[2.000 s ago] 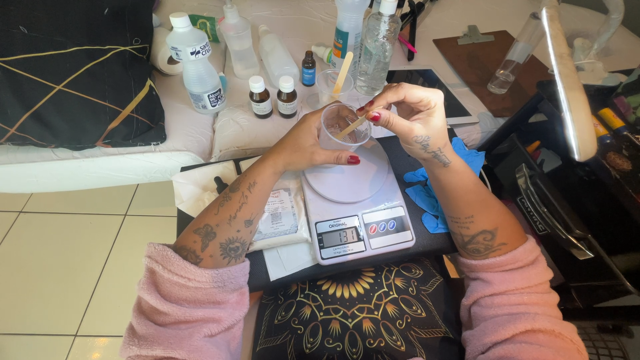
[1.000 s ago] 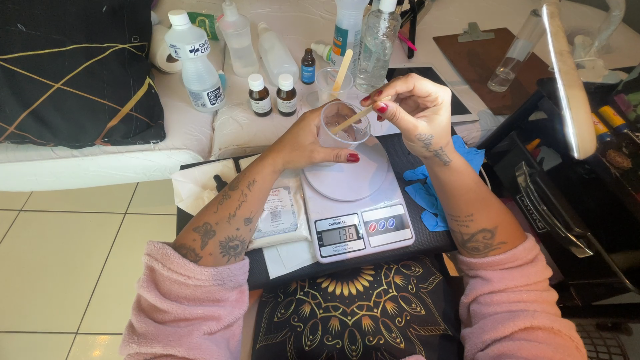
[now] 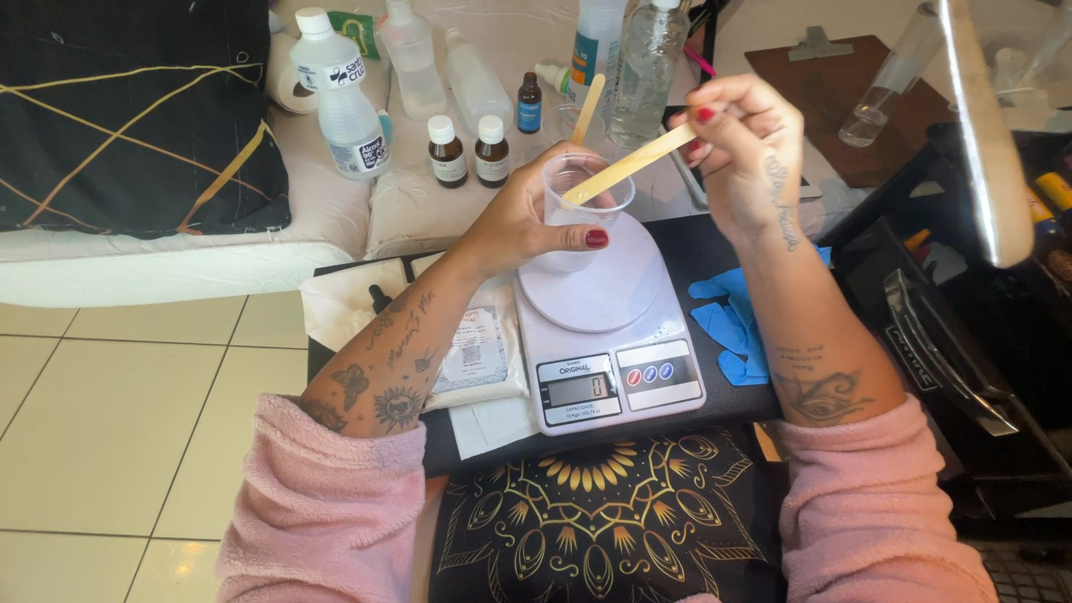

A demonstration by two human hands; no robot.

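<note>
My left hand [image 3: 536, 222] grips a clear plastic cup [image 3: 599, 216] above the round plate of a white digital kitchen scale [image 3: 615, 293]. Between the fingers and thumb of my right hand [image 3: 737, 146] is a flat wooden stick [image 3: 641, 163], slanting down with its lower end inside the cup's mouth. The scale's display reads 0. Behind my left hand, another clear cup [image 3: 557, 126] holds a second wooden stick [image 3: 589, 109]. What the held cup contains is hard to make out.
Brown bottles [image 3: 447, 155], a blue-labelled dropper bottle [image 3: 528, 105] and clear plastic bottles [image 3: 339, 109] stand behind. A bag of white powder [image 3: 477, 352] lies left of the scale, blue gloves [image 3: 729, 322] right. A clipboard [image 3: 846, 100] lies at back right; a lamp arm [image 3: 980, 126] hangs nearby.
The stick in my right hand has risen partly out of the cup as that hand moved up and right. The scale's display changed from a three-digit reading to 0.
</note>
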